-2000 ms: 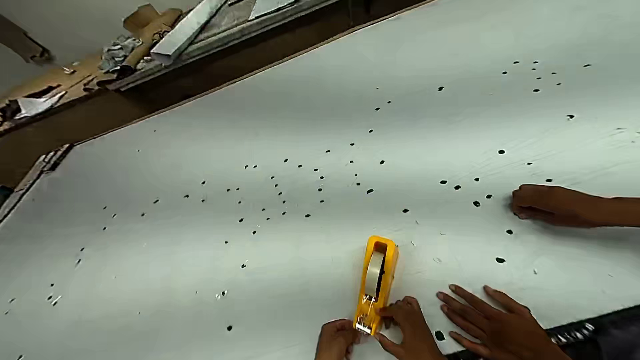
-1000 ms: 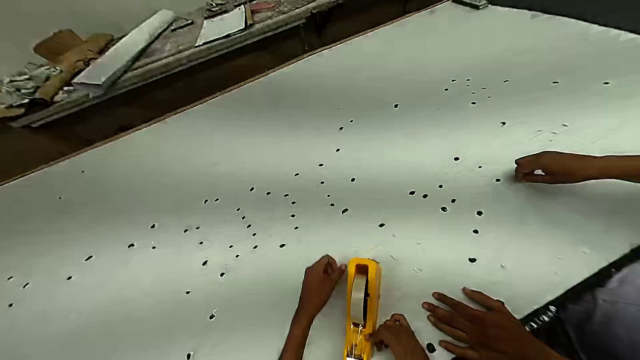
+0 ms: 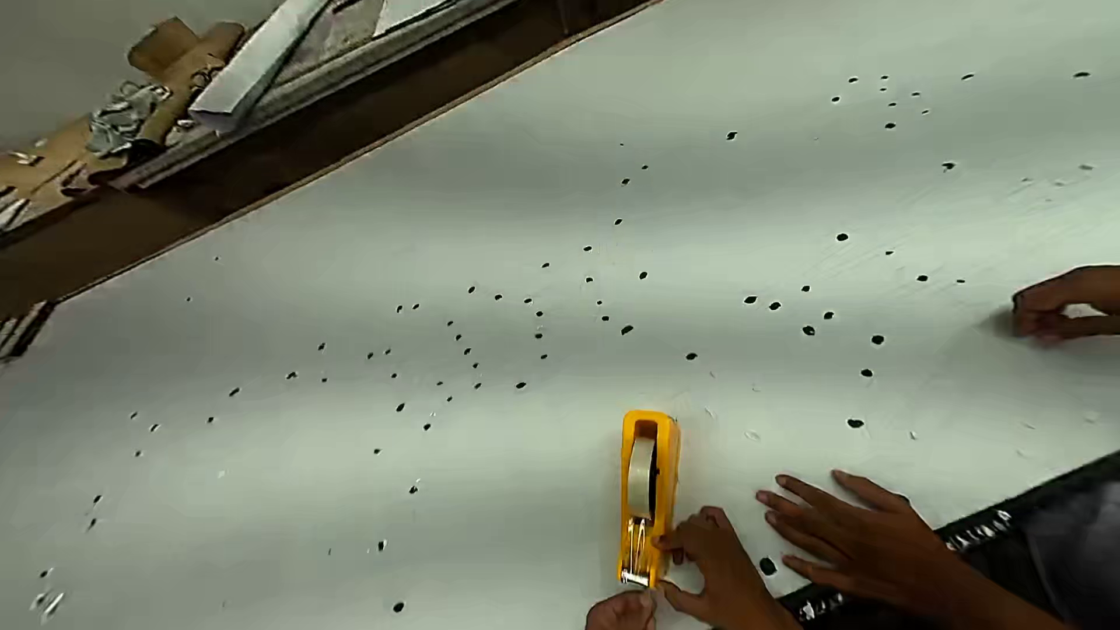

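A yellow tape dispenser point(image 3: 669, 464) with a roll of pale tape point(image 3: 641, 477) lies on a large white sheet point(image 3: 525, 210) dotted with dark holes or spots. My right hand point(image 3: 722, 564) is at the dispenser's lower right side, its finger and thumb gripping around the front end. Just below the metal cutting edge, my left hand point(image 3: 623, 611) has its fingertips drawn together, partly cut off by the frame; whether tape is between them cannot be told. Small, shiny pieces that look like clear tape lie on parts of the sheet.
Another person's hand point(image 3: 875, 542) lies flat on the sheet beside my right hand, and a hand with curled fingers point(image 3: 1063, 306) rests at the right edge. A dark strip point(image 3: 1006, 516) borders the lower right. Crumpled brown paper point(image 3: 188, 70) and a long white piece point(image 3: 258, 66) lie upper left.
My left hand has moved down from beside the dispenser's top to its cutting end, where it also was two seconds ago. The other person's flat hand remains spread on the sheet.
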